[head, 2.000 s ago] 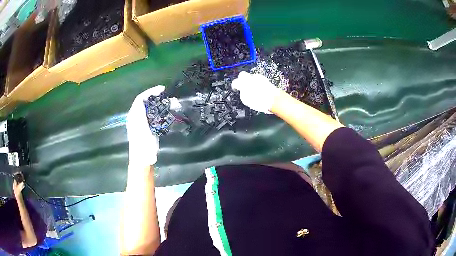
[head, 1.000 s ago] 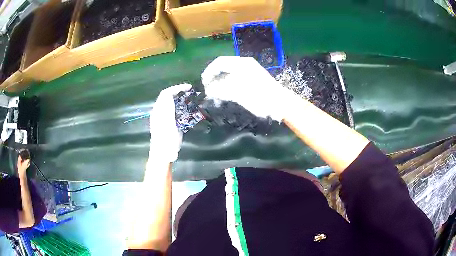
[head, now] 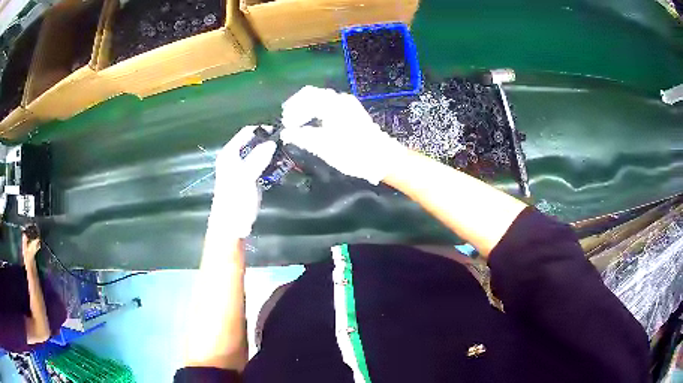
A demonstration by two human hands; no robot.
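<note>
My left hand [head: 241,176], in a white glove, is closed around a bundle of dark fittings [head: 277,173] with thin blue strands [head: 196,183] sticking out to its left. My right hand [head: 326,127], also gloved, is beside it at the bundle's top, with a small black piece [head: 309,123] between the fingers. The fingertips of both hands nearly meet around dark parts. The exact shape of the held work is too blurred to tell. The right hand covers much of the black clip pile.
A silver heap [head: 434,126] and black rings [head: 487,127] lie right of my right hand, with a hammer [head: 513,135] beside them. Behind are a blue tray [head: 346,61] of black parts and cardboard boxes [head: 176,73]. Another person's arm [head: 34,288] is at far left.
My right hand has moved from the piles leftward to my left hand, and now has a small black piece. My left fingers have closed in over the bundle.
</note>
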